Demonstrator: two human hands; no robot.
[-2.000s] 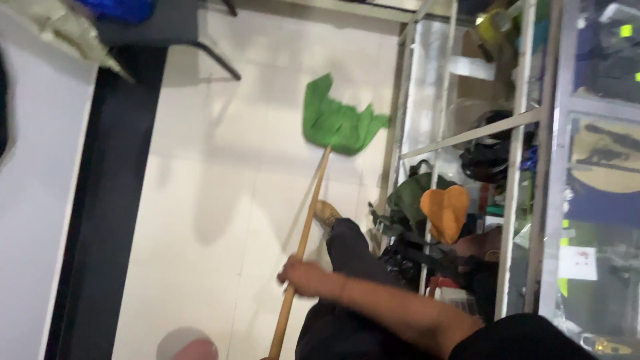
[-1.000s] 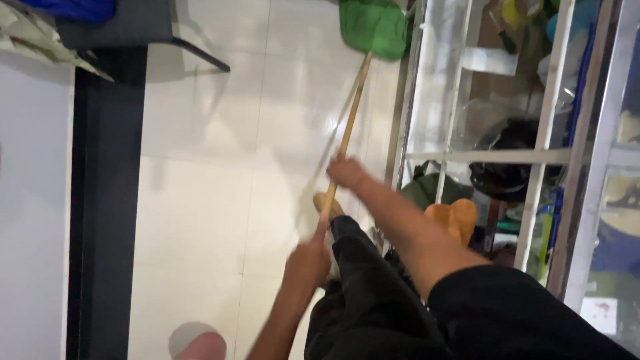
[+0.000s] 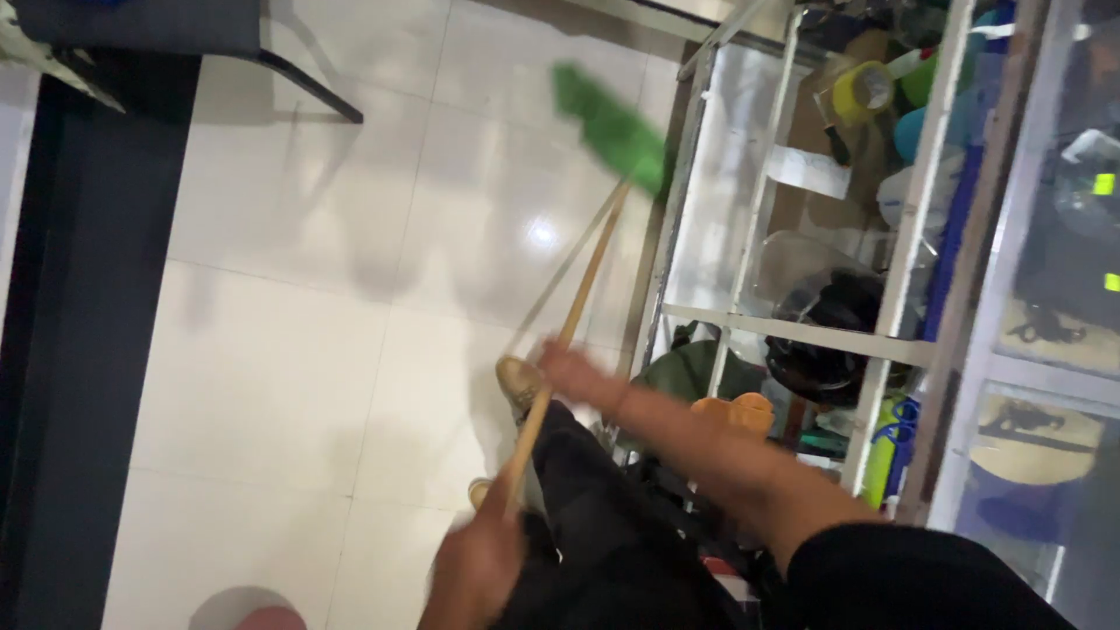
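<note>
A mop or broom with a long wooden handle [image 3: 591, 271] slants across the tiled floor, its head covered by green cloth [image 3: 612, 127], blurred, beside the base of the shelving at the upper middle. My right hand [image 3: 573, 372] grips the handle around its middle, above my shoe. Lower down, near the bottom edge, my left hand [image 3: 481, 560] is closed on the handle's near end. Both hands are blurred and single fingers are hard to make out.
Metal-framed glass shelving [image 3: 831, 337] lines the right side, holding yellow tape [image 3: 862, 90], a black helmet-like object [image 3: 822, 341] and orange items [image 3: 735, 411]. A dark chair [image 3: 149, 26] stands upper left, its leg reaching over the floor. My tan shoe [image 3: 518, 381] is beside the handle.
The green head has swung leftward from the shelving's edge since one second ago, and its cloth now lies stretched diagonally. Two seconds ago only one hand showed on the handle; now both do.
</note>
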